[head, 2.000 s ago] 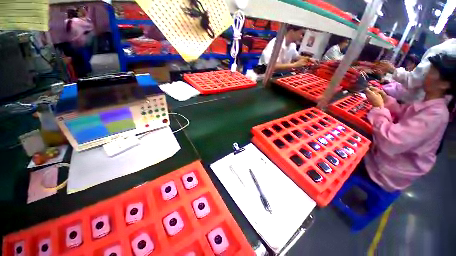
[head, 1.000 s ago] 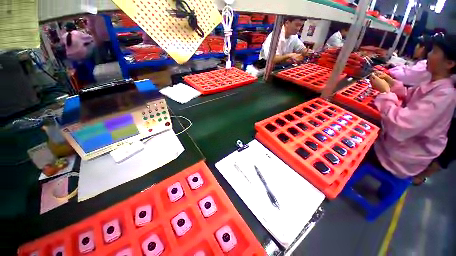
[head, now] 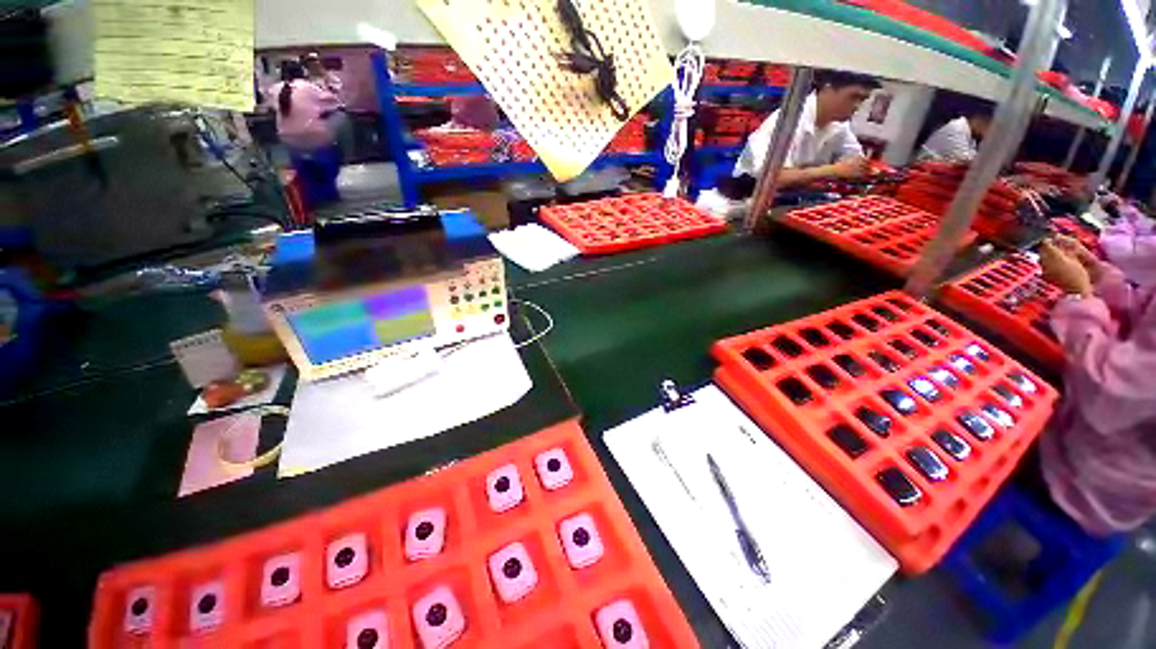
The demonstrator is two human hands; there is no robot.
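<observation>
Neither of my hands is in the picture. Nearest in front is a red-orange foam tray (head: 380, 507), cut off by the bottom edge. Several watch units lie in its pockets face down, with pink backs and round black centres, such as this watch unit (head: 423, 533). Right of it lies a clipboard with a record sheet (head: 811, 533) under a metal clip. A dark pen (head: 738, 517) and a thin pale stick (head: 672, 465) lie on the sheet. Farther right, a second foam tray (head: 811, 454) holds several black watch units, screen side up, some shining.
A tester (head: 380, 323) with a lit screen stands behind a white block (head: 403, 373) on white paper (head: 380, 425). A tape ring (head: 269, 437) lies on pink paper at left. More red trays lie farther back. A metal post (head: 989, 152) rises at right, near a person in pink (head: 1105, 380).
The view has turned left, so the bench things sit farther right in the picture. The corner of another red tray now shows at lower left. The bench things themselves have not visibly moved.
</observation>
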